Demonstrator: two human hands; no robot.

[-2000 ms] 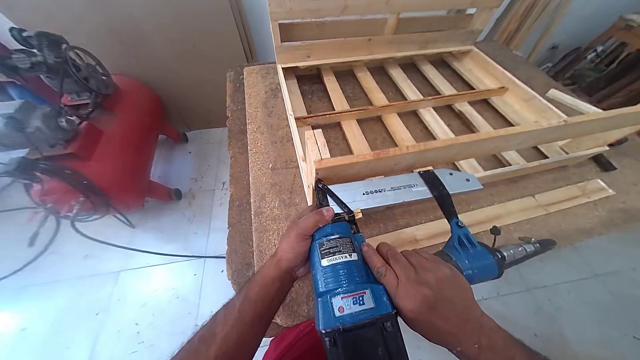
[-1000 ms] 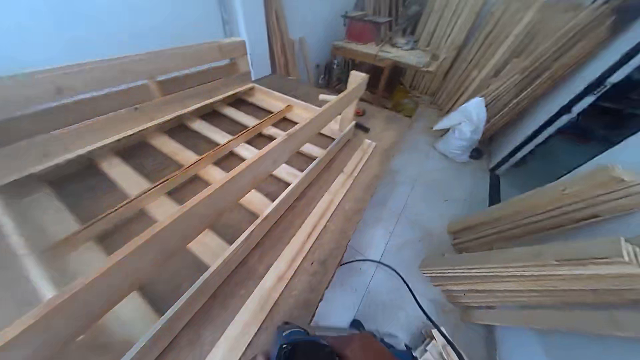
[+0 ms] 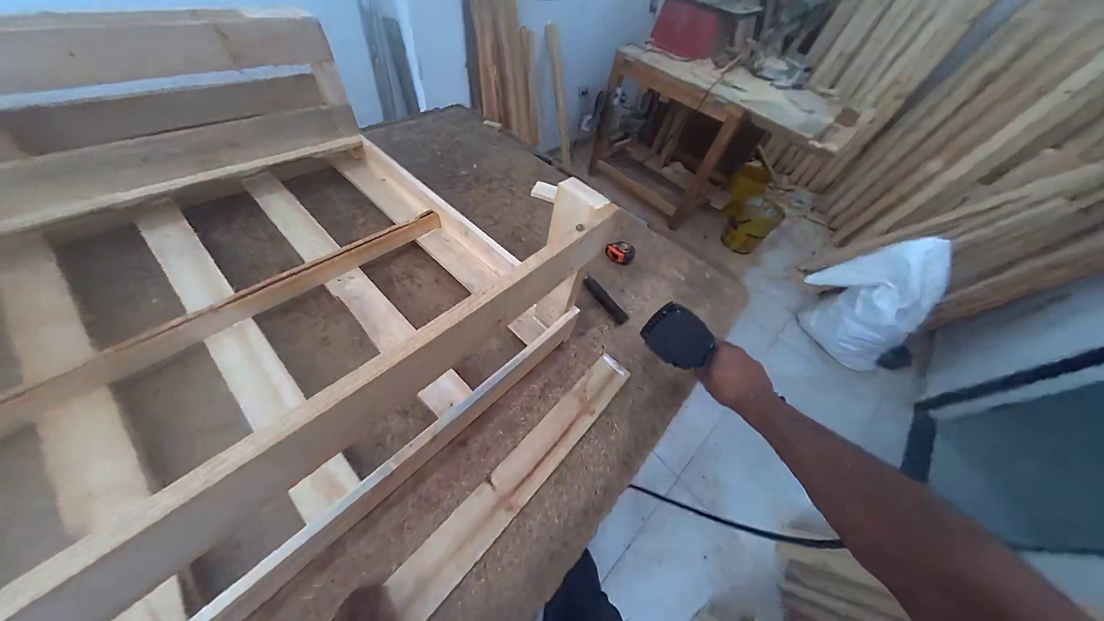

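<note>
My right hand [image 3: 737,375] grips a pneumatic nailer [image 3: 679,336], whose black cap faces up; the rest of the tool is hidden. It is above the right edge of the particle board worktop [image 3: 681,276]. My left hand [image 3: 366,604] shows only as a blurred part at the bottom edge, by the near end of a loose wooden board [image 3: 509,483]. The slatted wooden frame [image 3: 414,354] lies at the left, with a short upright post [image 3: 573,224] at its corner. Near the post are an orange and black tape measure [image 3: 620,252] and a dark rod-like object [image 3: 606,300].
A black hose [image 3: 733,522] crosses the tiled floor at the right. Farther back stand a wooden workbench [image 3: 681,95], a yellow container [image 3: 750,211] and a white sack [image 3: 880,297]. Long boards [image 3: 957,129] lean at the right; more wood is stacked at lower right.
Two seconds ago both hands held the nailer at the frame; now my right hand alone holds it out to the right, apart from the frame. The view has swung right.
</note>
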